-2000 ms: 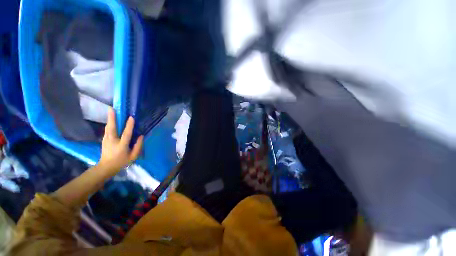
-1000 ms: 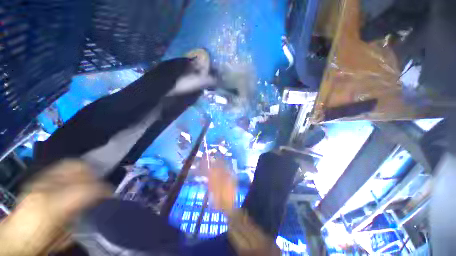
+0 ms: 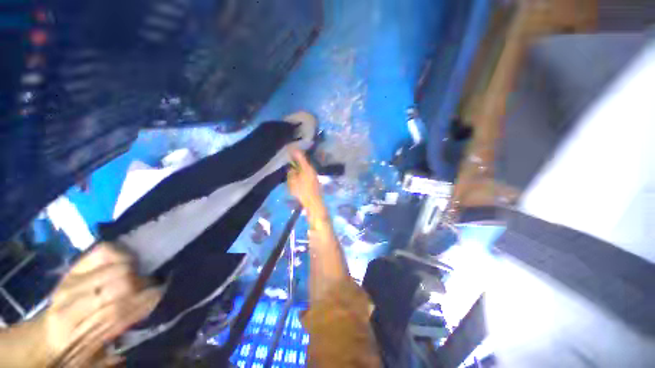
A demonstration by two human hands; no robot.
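Note:
A long dark cloth piece (image 3: 194, 185) with a pale grey band along it runs diagonally across the left half of the view. My left hand (image 3: 104, 298), large and blurred at lower left, is closed on its near end, where dark folds with a pale edge hang. My right hand (image 3: 304, 181), at the end of a mustard sleeve, is at the piece's far end, fingertips against the pale band. A tiny green spot shows by these fingers; blur hides whether they grip. A beige rounded shape lies just beyond the far end.
Dark blue mesh crates (image 3: 108, 79) fill the upper left. The blue floor (image 3: 345, 79) has pale scraps on it. A brown upright panel (image 3: 492, 122) stands at right. White and grey cloth (image 3: 582, 237) hangs at far right. A bright blue slotted object (image 3: 276, 334) is at the bottom.
The view has turned from the light blue basket to the floor. My left hand has left the basket rim and now holds dark cloth. My right hand has reached forward to its far end.

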